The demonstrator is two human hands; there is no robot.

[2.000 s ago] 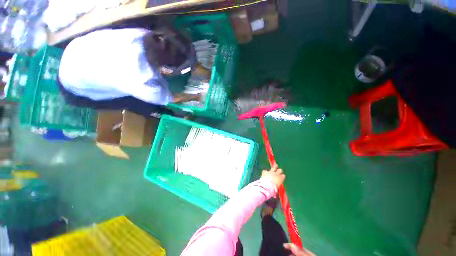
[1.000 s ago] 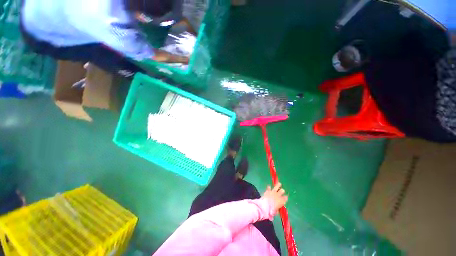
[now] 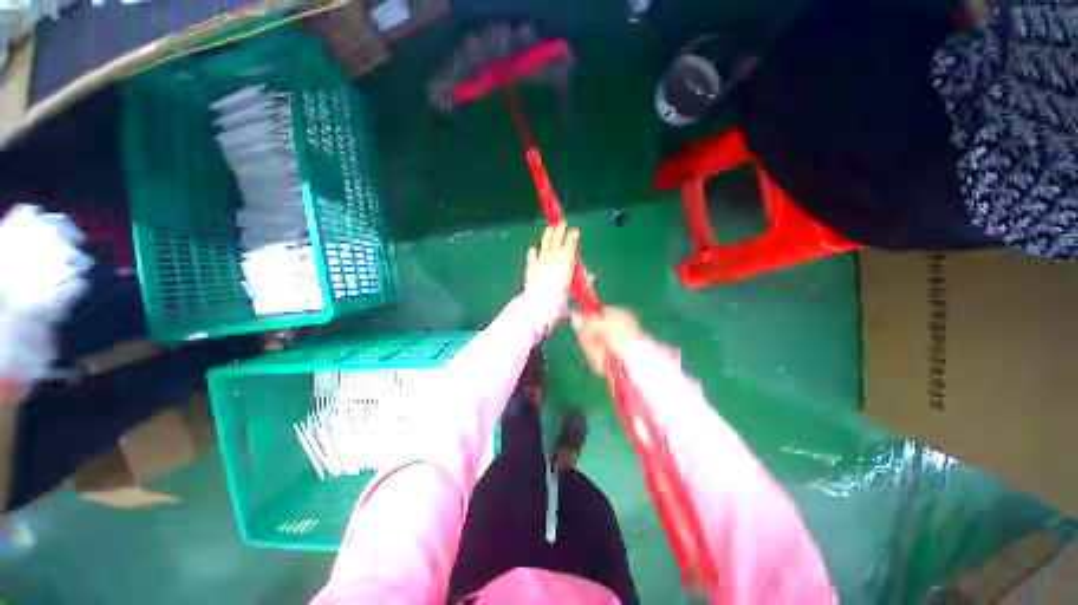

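A mop with a grey string head (image 3: 502, 62) on a pink-red bar lies at the top centre, over dark green floor. Its red handle (image 3: 649, 467) runs down towards me. My left hand (image 3: 552, 270) is on the upper part of the handle, fingers pointing forward along it. My right hand (image 3: 605, 336) is around the handle just below and to the right, slightly blurred. Both arms are in pink sleeves.
Green crates with thin white parts stand on the left, one upper (image 3: 148, 225) and one lower (image 3: 242, 473). A red stool (image 3: 780, 236), a seated person in dark clothes (image 3: 863, 118), a round pail (image 3: 689, 89) and a large carton (image 3: 969, 355) are on the right.
The mop head has moved forward, away from me, into the darker floor area. My right hand has come into view on the handle. The yellow crate has left the view.
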